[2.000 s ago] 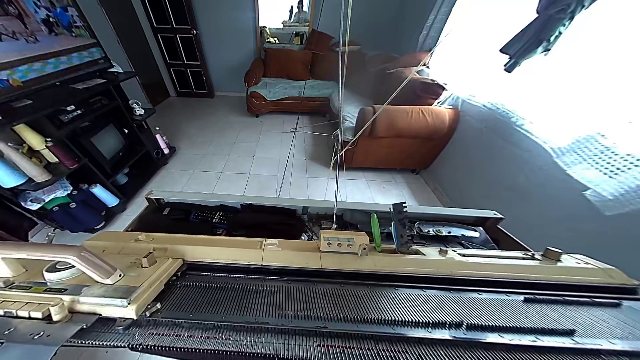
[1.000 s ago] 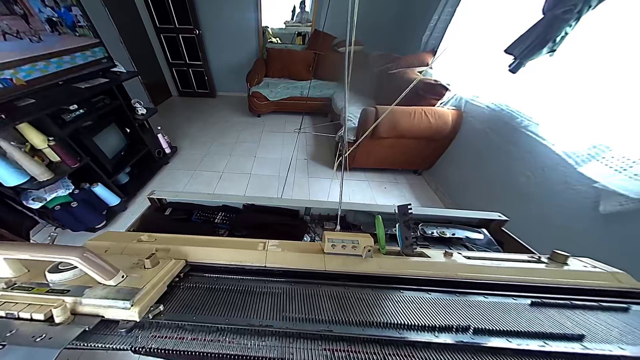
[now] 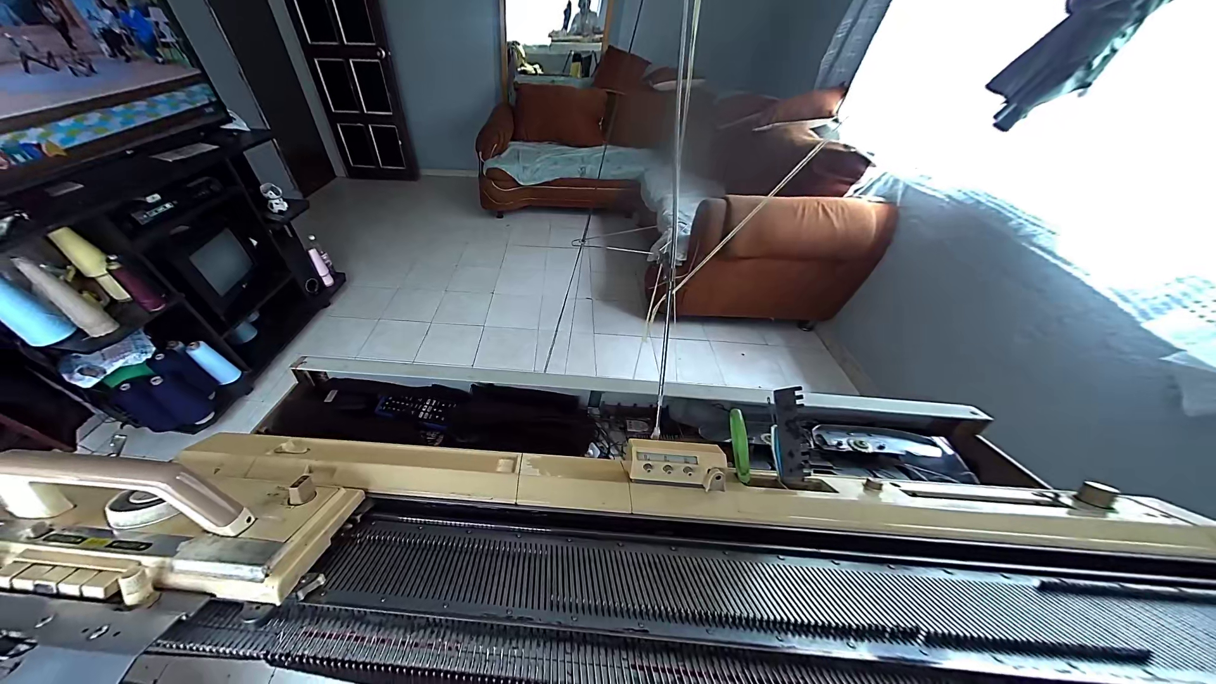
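Note:
Neither my left hand nor my right hand shows in the head view. A knitting machine spans the lower part, its needle bed (image 3: 608, 579) running to the right edge. The cream carriage (image 3: 218, 532), with its curved handle (image 3: 142, 475), rests at the left end of the bed. A row counter (image 3: 675, 464) sits on the back rail, and yarn strands (image 3: 676, 190) run upward behind it. Right of the counter stand a green plastic tool (image 3: 738, 445) and a dark toothed piece (image 3: 789, 437). A second row of needles (image 3: 427, 651) lies along the bottom edge.
Behind the machine, a trough (image 3: 351, 369) holds dark cloth, a remote control (image 3: 418, 409) and other items. Yarn cones (image 3: 66, 294) fill a black shelf unit (image 3: 275, 313) at left, below a television screen (image 3: 85, 66). Brown sofas (image 3: 779, 256) stand farther back on the tiled floor.

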